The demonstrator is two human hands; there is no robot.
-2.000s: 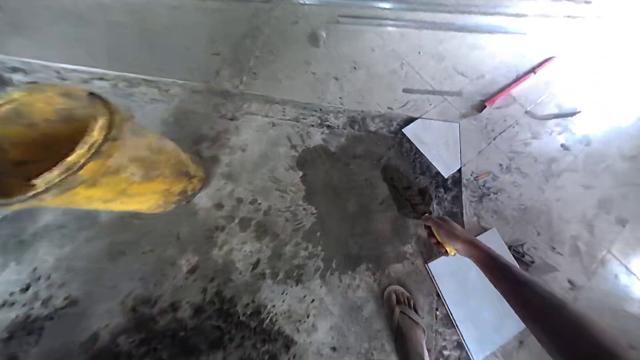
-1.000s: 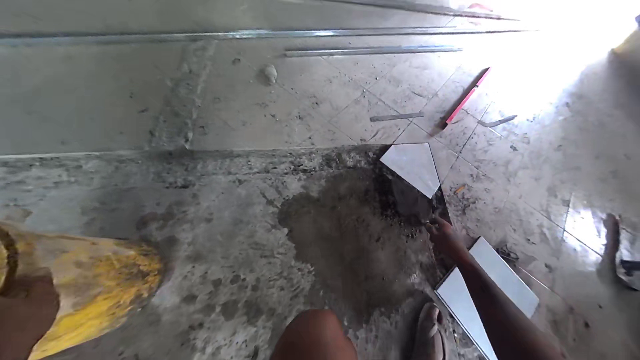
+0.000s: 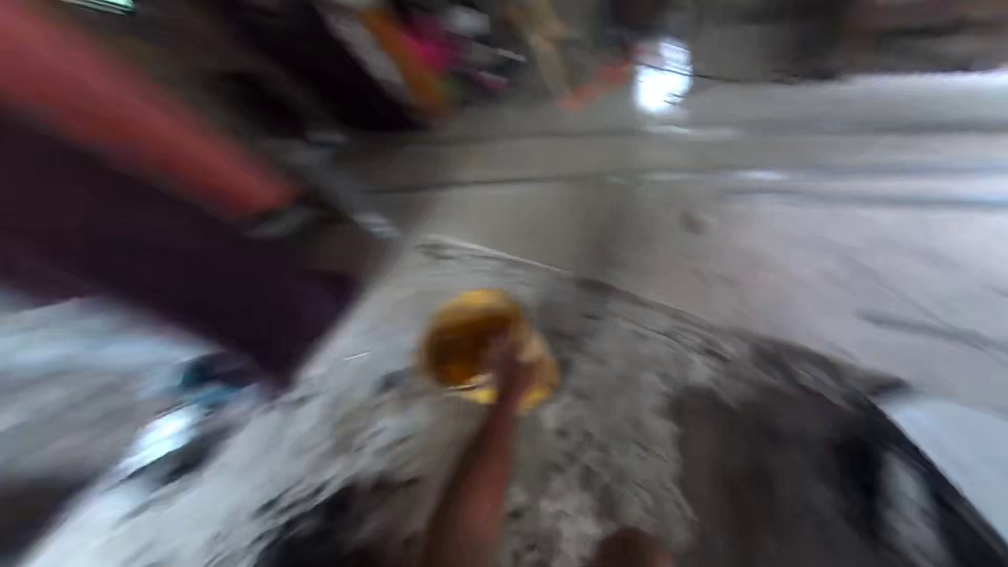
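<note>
The frame is badly blurred. My left hand (image 3: pixel 508 366) is at the near right side of the yellow bucket (image 3: pixel 539 378), on its rim as far as the blur lets me see. The bucket is tilted on the rough concrete, its round mouth facing up and left; what it holds cannot be made out. A dark patch of wet mortar (image 3: pixel 740 472) spreads to the right of the bucket. Beyond it, at the right edge, lies a pale tile (image 3: pixel 957 449). My right hand and the trowel are out of view.
At upper left is a large dark shape (image 3: pixel 157 236) with a blurred reddish band (image 3: pixel 150 118) across it, perhaps another person. Blurred colourful items (image 3: pixel 433 47) stand at the back. Long straight strips (image 3: pixel 787 177) lie across the floor behind, and a step edge (image 3: pixel 504 256) runs behind the bucket.
The view has swung left. The trowel and my right hand, seen at the mortar before, have left the frame. The bucket, cut off at the left edge earlier, now shows whole near the middle.
</note>
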